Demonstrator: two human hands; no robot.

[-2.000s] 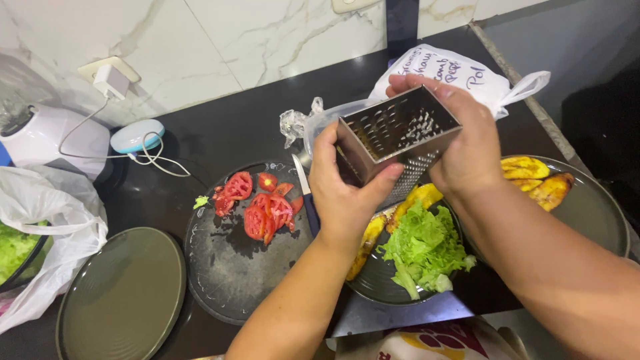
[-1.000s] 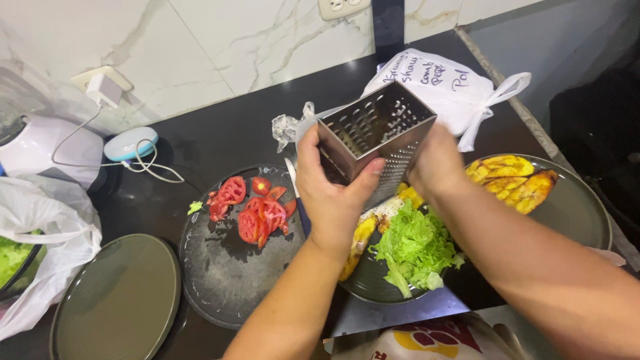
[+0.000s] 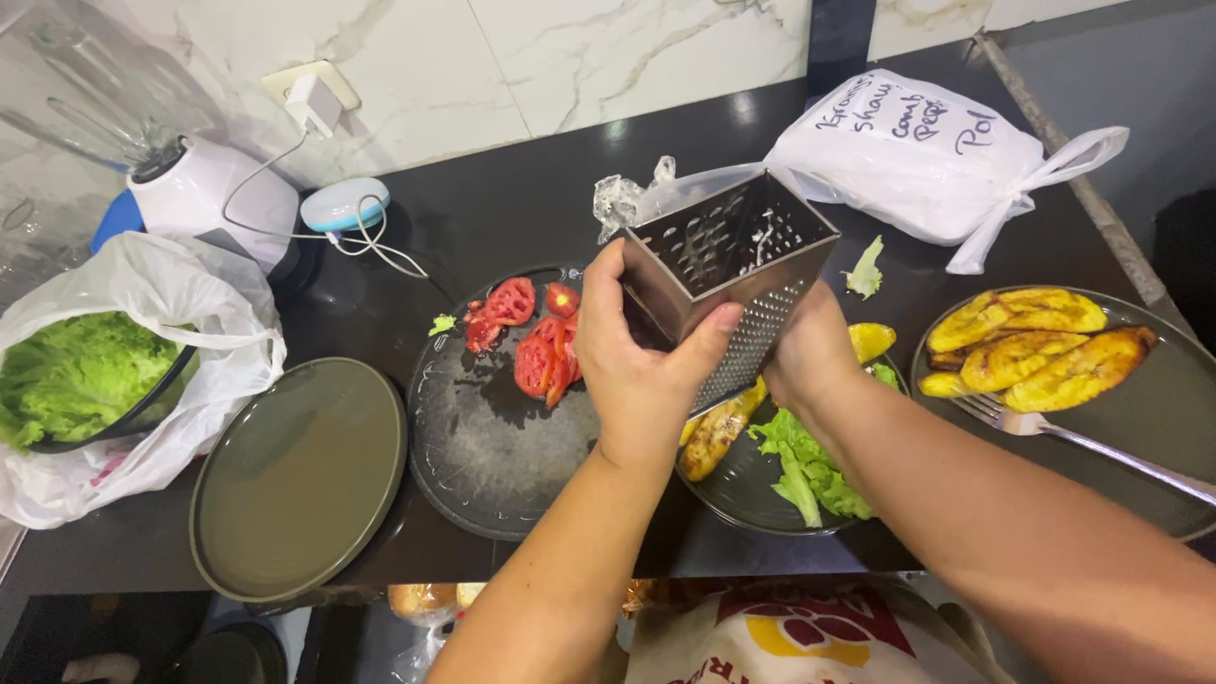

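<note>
My left hand point(image 3: 641, 356) grips a metal box grater point(image 3: 750, 313) by its sides, its hollow end facing up and bits of white food inside. My right hand point(image 3: 812, 347) is at the grater's far right side; its fingers are hidden, so whether it holds anything cannot be told. Below them, a dark plate point(image 3: 750, 508) bears green lettuce point(image 3: 807, 470) and fried plantain slices point(image 3: 719, 442). Left of it, sliced tomatoes point(image 3: 543, 356) lie on a round dark board point(image 3: 494, 456). More fried plantains point(image 3: 1045, 342) and a fork point(image 3: 1092, 437) rest on the right plate point(image 3: 1140, 475).
An empty dark plate point(image 3: 299, 475) and lettuce point(image 3: 85, 370) in a bowl within a plastic bag point(image 3: 218, 351) are at left. Behind stand a blender point(image 3: 199, 190) and a small blue-white device point(image 3: 344, 203) with a cable. A tied white bag point(image 3: 912, 152) lies at the back right.
My right hand has moved from the grater's upper right edge down behind its right side. My left hand still holds the grater. The view has shifted slightly.
</note>
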